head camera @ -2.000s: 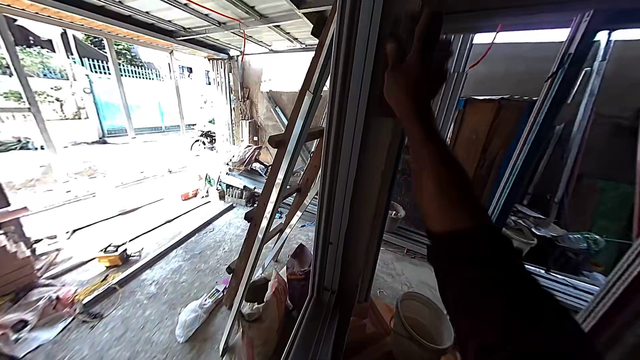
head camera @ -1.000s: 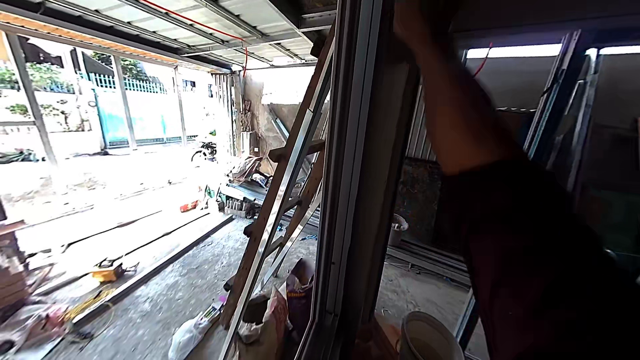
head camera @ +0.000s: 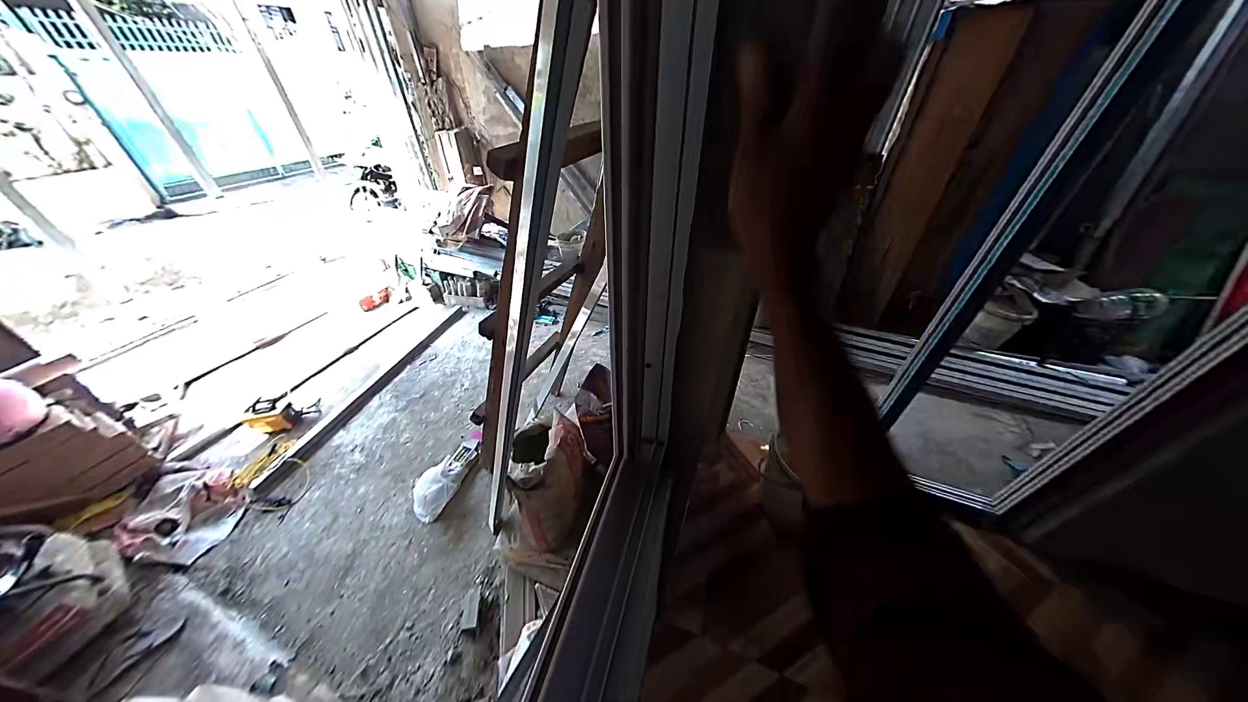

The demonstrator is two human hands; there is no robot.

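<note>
A metal window or door frame [head camera: 658, 292] with grooved tracks runs from top to bottom near the middle, its lower rail slanting toward the bottom. My right hand [head camera: 799, 127] is raised at the upper part of the view, beside the dark inner side of the frame. It is dark and blurred, with the thumb at the left; whether it touches the frame or holds anything cannot be told. The dark-sleeved forearm comes up from the lower right. My left hand is not in view.
A wooden ladder [head camera: 502, 292] leans left of the frame, near a sack [head camera: 551, 487] and a white plastic bag [head camera: 444, 487]. A yellow tool [head camera: 268, 419] and long bars lie on the concrete floor. A bucket [head camera: 780, 483] stands behind my arm; slanted metal-framed panels [head camera: 1024, 214] stand right.
The view has tilted down. My right hand, cut off by the top edge one second ago, has come down beside the frame.
</note>
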